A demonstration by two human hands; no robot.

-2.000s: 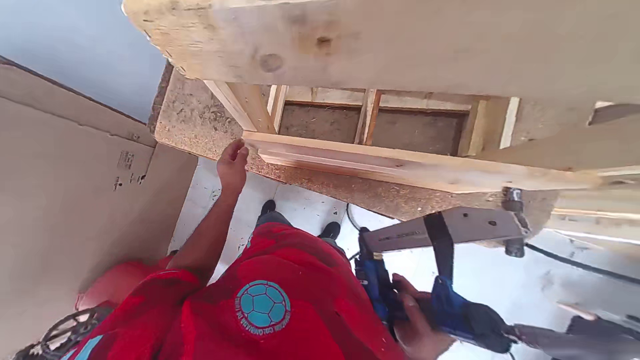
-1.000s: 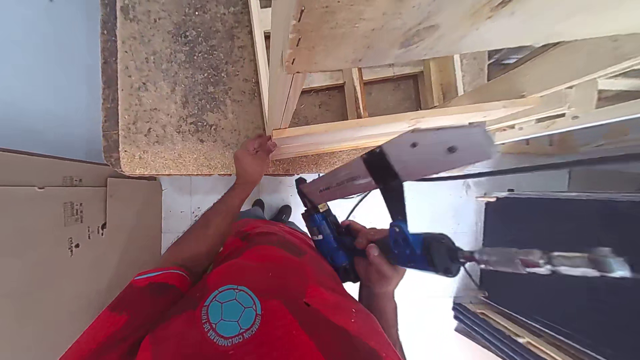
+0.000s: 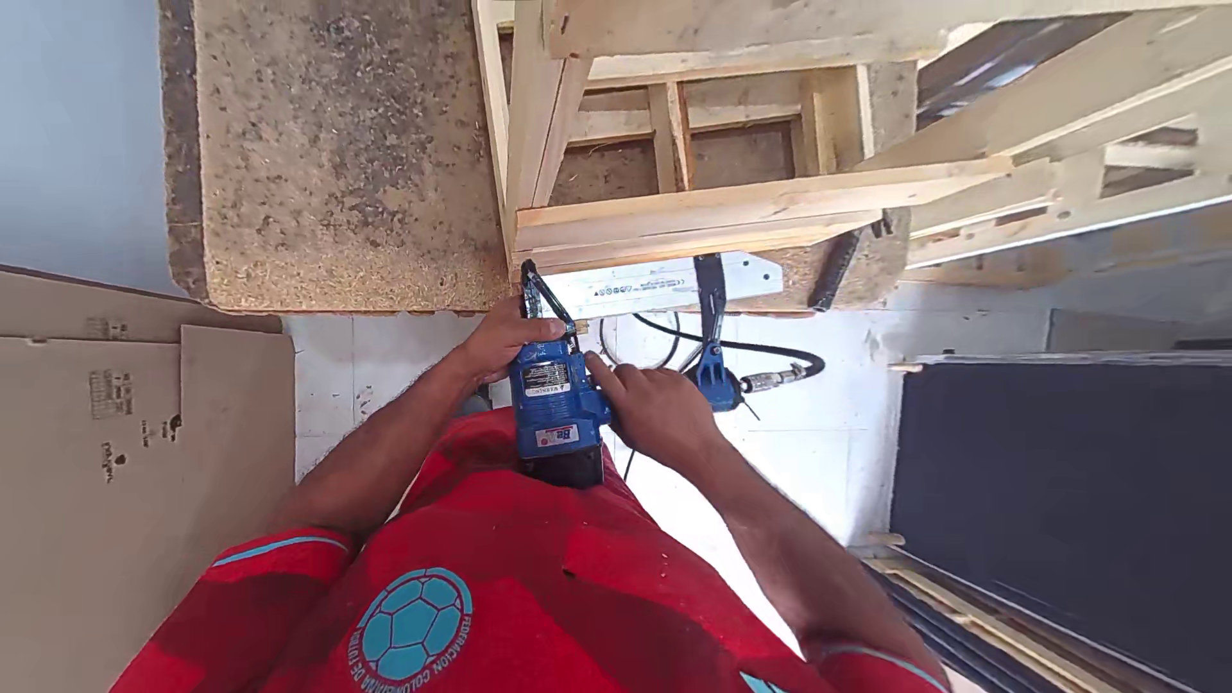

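A blue pneumatic nail gun [image 3: 556,404] is held in front of my chest, its black nose at the near lower corner of a pale wooden frame [image 3: 751,207]. My right hand [image 3: 664,409] is closed around the gun's handle. My left hand [image 3: 510,337] lies at the gun's front, thumb on the nose part, by the edge of the board. The white strip magazine [image 3: 654,287] runs rightward from the nose along the frame's near rail. A black air hose [image 3: 770,346] joins the gun at a metal fitting [image 3: 767,381]. Whether the nose touches the wood cannot be told.
The frame rests on a worn particleboard worktop [image 3: 356,164]. Another wooden frame [image 3: 1068,183] extends at the right. Cardboard sheets [image 3: 96,481] stand at the left. A dark panel [image 3: 1059,491] and wood strips [image 3: 982,616] are at the lower right. A dark bar [image 3: 835,271] lies at the worktop's edge.
The nail gun has moved up and left to the frame's corner, its magazine now along the rail. My left hand has gone from the frame's corner to the gun's front. The view has shifted.
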